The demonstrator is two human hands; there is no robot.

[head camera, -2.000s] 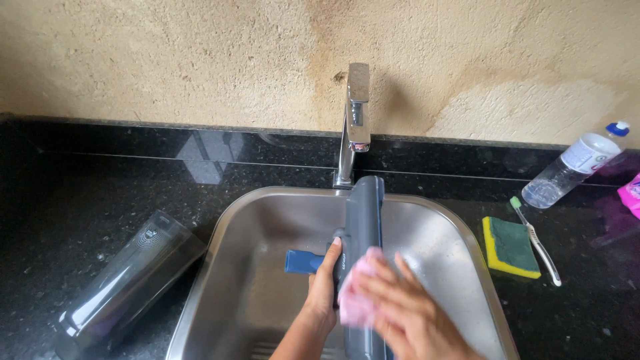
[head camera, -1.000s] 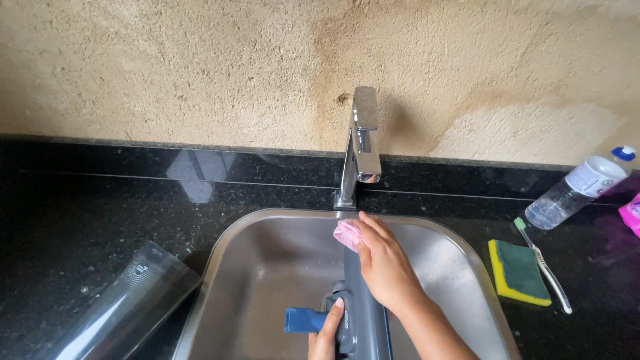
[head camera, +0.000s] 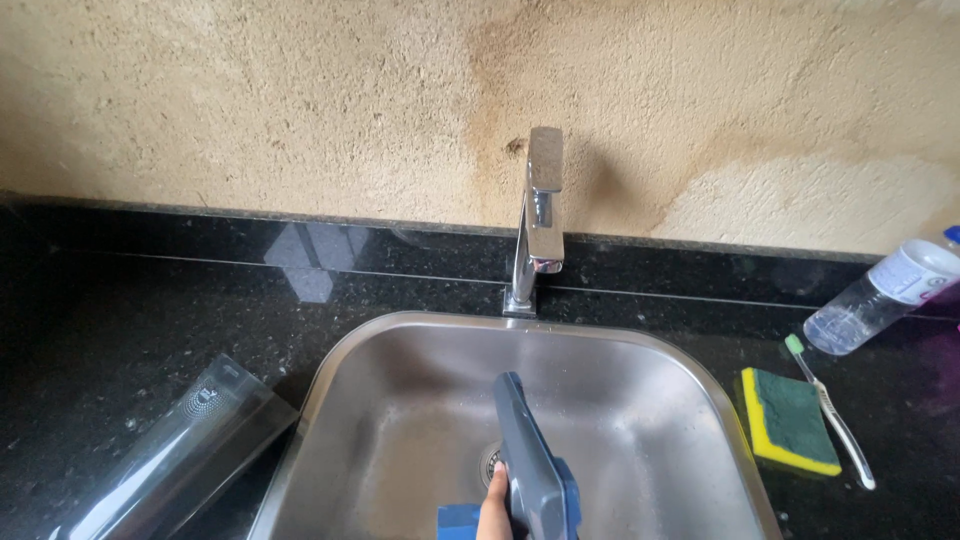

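In the head view, my left hand [head camera: 494, 508] shows at the bottom edge, with a finger along the side of a dark grey plastic appliance part [head camera: 529, 457] that has blue pieces. My hand is closed on this part, which is held over the stainless steel sink [head camera: 405, 322], its narrow end towards the tap. Behind the part, the round drain [head camera: 491, 459] is partly covered. The lower end of the part is cut off by the frame. My right hand and the pink cloth are out of view.
A chrome tap [head camera: 536, 217] stands behind the sink. On the black counter lie a clear plastic container [head camera: 187, 450] at left, and at right a green and yellow sponge [head camera: 795, 420], a toothbrush [head camera: 832, 416] and a clear plastic bottle [head camera: 870, 300].
My right hand, on the grey part with a pink cloth earlier, has left the view. The grey part has moved down and now tilts, its upper end leaning left.
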